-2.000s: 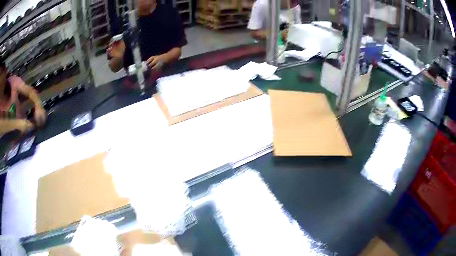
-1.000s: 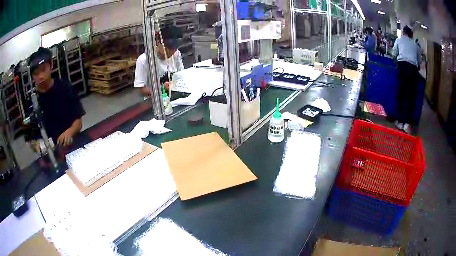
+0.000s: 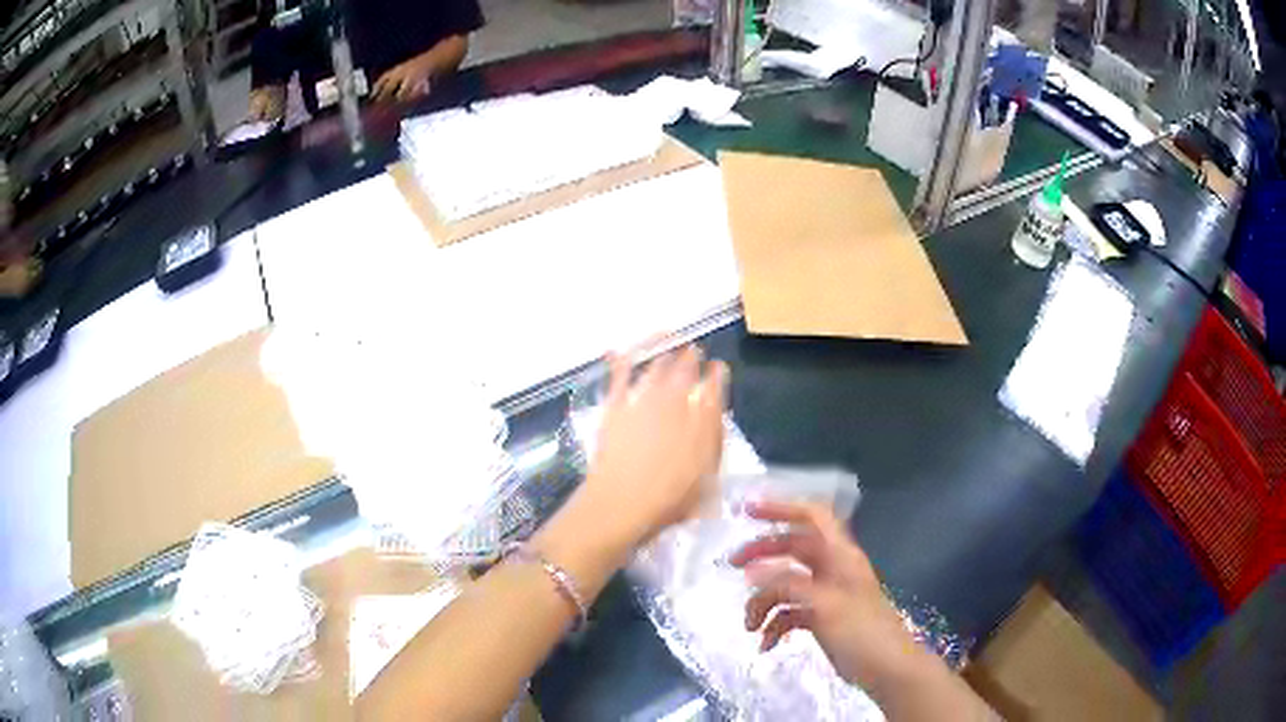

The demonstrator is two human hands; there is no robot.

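Observation:
Crinkled clear bubble wrap (image 3: 705,600) lies on the dark bench in front of me. My left hand (image 3: 663,430) is palm down over its far end, fingers spread; what lies under the palm is hidden. My right hand (image 3: 811,578) is over its right part, fingers apart and half curled, with no object seen in it. A twisted stack of clear lens plates (image 3: 247,607) stands on near cardboard at the left. A larger glary pile of plates (image 3: 409,451) stands by the metal rail. Another plate (image 3: 388,628) lies partly behind my left forearm.
Beyond the rail are a cardboard sheet (image 3: 832,254), a block of plates (image 3: 529,148) on cardboard, and white paper (image 3: 564,289). At right are a dropper bottle (image 3: 1041,226), another wrap strip (image 3: 1072,360), a red crate (image 3: 1213,459) and a carton (image 3: 1065,656). A person's hands show opposite.
The view has swung back left and down from the aisle. Both my hands have come into view over the near bubble wrap, which is now more crumpled.

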